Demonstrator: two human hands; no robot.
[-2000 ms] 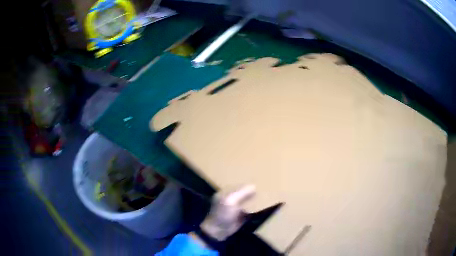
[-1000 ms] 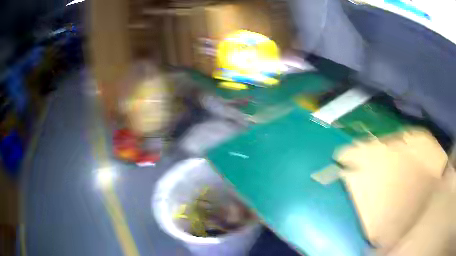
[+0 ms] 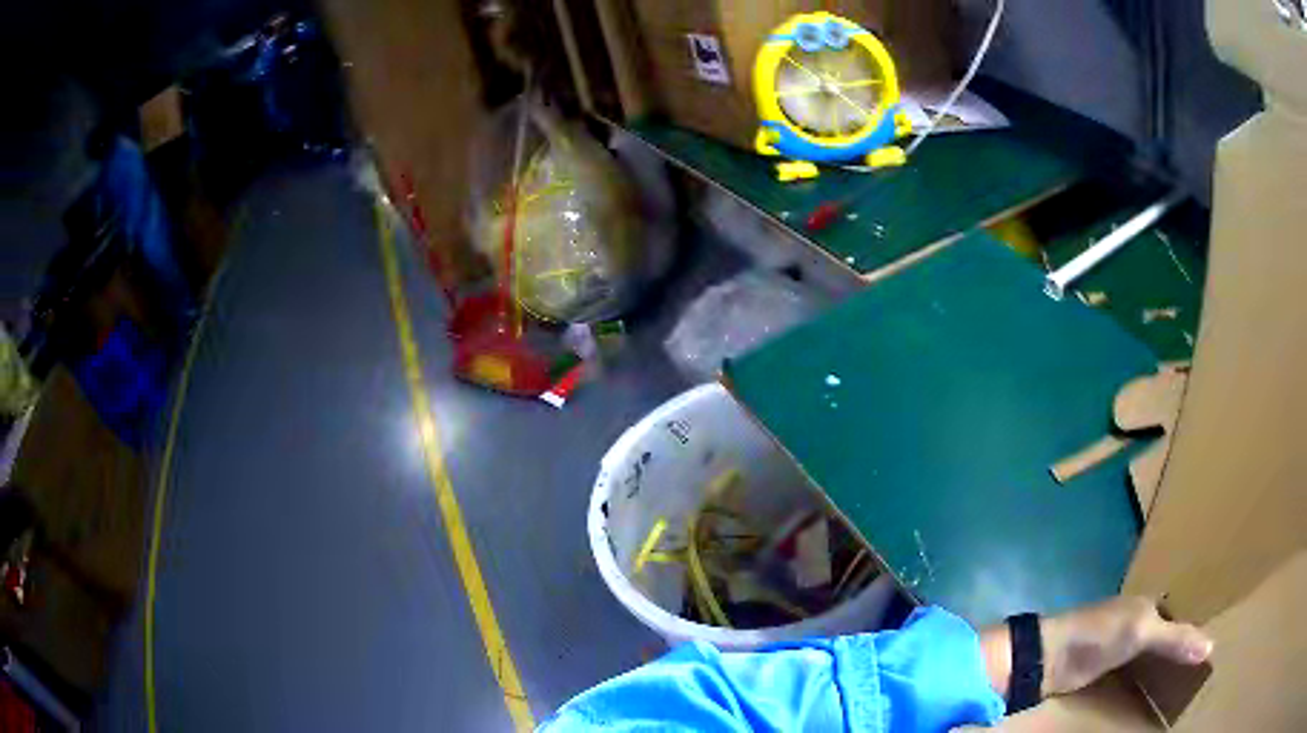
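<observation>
A large brown cardboard blank (image 3: 1247,387) rises along the right side of the head view, partly cut off by the right edge. A fold or edge runs across its lower part. My left hand (image 3: 1140,644), bare, with a black wristband and light blue sleeve, is at the lower right with its fingers closed on the cardboard; some fingers are hidden. Smaller notched cardboard pieces (image 3: 1147,408) lie on the green bench (image 3: 960,415) beside the blank. My right hand is out of view.
A white bin (image 3: 614,530) with yellow strips and scraps stands against the bench's left edge. A yellow and blue round clock-like object (image 3: 827,89) and a white bar (image 3: 1118,244) lie beyond. A filled clear bag (image 3: 573,229) and red item (image 3: 495,358) are on the floor.
The view has swung left, so the bin and bench have shifted right. The cardboard, flat across the bench earlier, now stands up at the right. My left hand is back in view on it.
</observation>
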